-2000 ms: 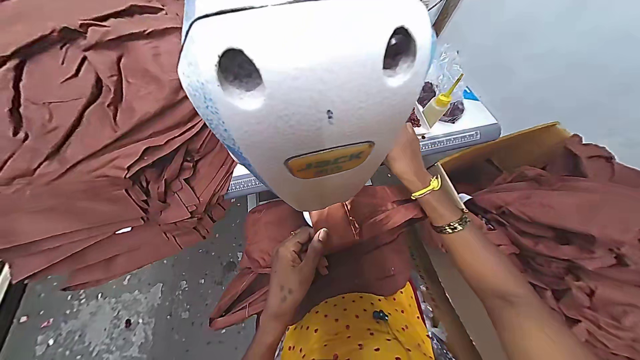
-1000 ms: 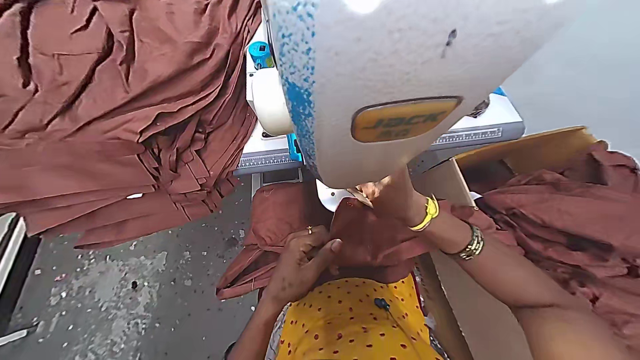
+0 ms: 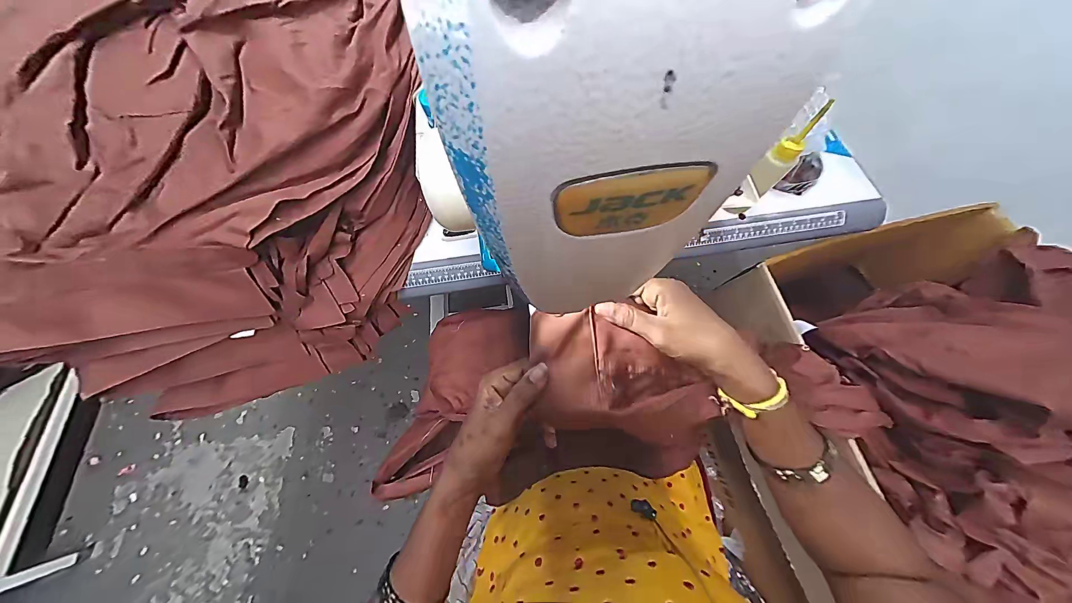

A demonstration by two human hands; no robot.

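A brown fabric piece with a seam (image 3: 565, 368) lies under the near end of a white Jack sewing machine (image 3: 636, 92). My left hand (image 3: 505, 410) holds the fabric's left side between thumb and fingers. Close to the machine head, my right hand (image 3: 682, 322) pinches the fabric beside the raised seam, thumb on top. A yellow band and a metal bracelet are on the right wrist. The machine head hides the needle and presser foot. More of the brown cloth hangs down at the left of the hands and over my lap.
A large pile of brown cut fabric (image 3: 193, 167) lies at the left. On the right, a cardboard box (image 3: 904, 247) holds more brown cloth (image 3: 963, 360). A yellow-capped bottle (image 3: 775, 167) stands on the machine bed, which has a ruler edge (image 3: 770, 230). Scraps dot the grey floor.
My right hand, partly behind the machine head before, now shows in front of it with the thumb on the fabric by the seam. My left hand stays on the fabric. The view has shifted.
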